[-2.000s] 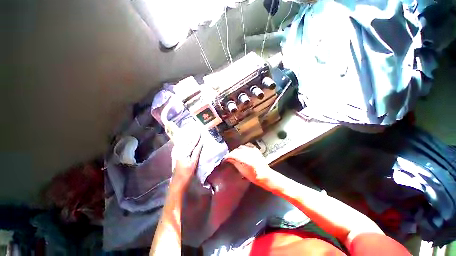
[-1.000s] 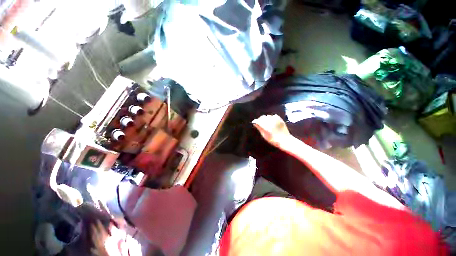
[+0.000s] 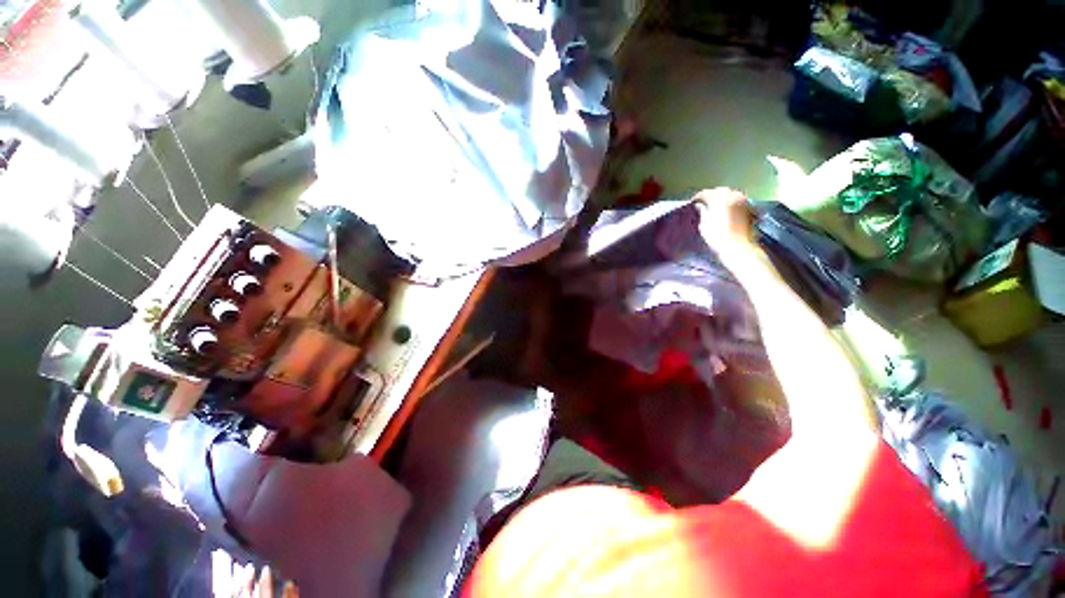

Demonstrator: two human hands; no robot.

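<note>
My right hand (image 3: pixel 726 213) is at the far edge of the dark cloth bundle (image 3: pixel 765 350), its fingers closed on a raised fold. Only bright, blurred fingertips of my left hand (image 3: pixel 248 581) show at the bottom edge, by the grey-lilac cloth panel (image 3: pixel 315 514); its grip is hidden. The panel lies at the front end of the overlock machine (image 3: pixel 263 327), over the table's front corner. A dark cord or edge crosses the cloth at its left. The machine has four dials and a small green label.
A large sunlit pale cloth pile (image 3: pixel 456 152) is behind the machine's right end. Thread cones (image 3: pixel 257 41) stand at top left, with threads running down. A tied greenish sack (image 3: pixel 899 210), a yellow box (image 3: pixel 993 292) and a pale heap (image 3: pixel 969 479) lie on the floor at right.
The view has swung right. My right hand has left the needle area, reached out to the dark bundle and taken hold of its cloth. My left hand has dropped to the bottom edge.
</note>
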